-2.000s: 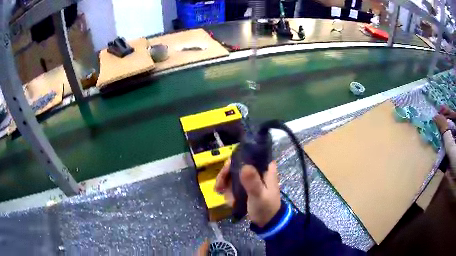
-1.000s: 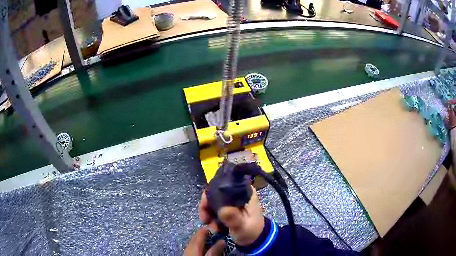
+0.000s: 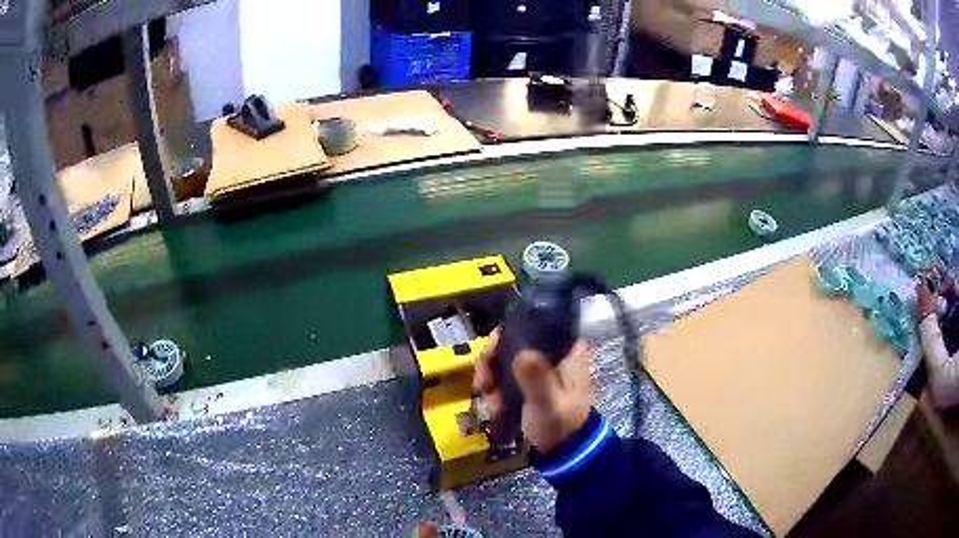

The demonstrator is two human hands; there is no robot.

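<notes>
My right hand grips the black electric screwdriver, which is blurred, above the right front part of the yellow and black screw feeder. The screwdriver's tip is hard to make out. A thick black cord curves from its top to the right. My left hand is almost wholly cut off by the bottom edge; only a fingertip shows. Beside it is the top of a round slotted housing, also cut off. Whether the left hand holds it cannot be seen.
Slotted housings lie on the green conveyor belt: one behind the feeder, one at left, one at far right. Bubble wrap covers the bench. A cardboard sheet and teal parts lie right, near another person's arm.
My right hand and the screwdriver have risen from the low front to beside the feeder. My left hand has almost left the picture at the bottom. The view has tilted up.
</notes>
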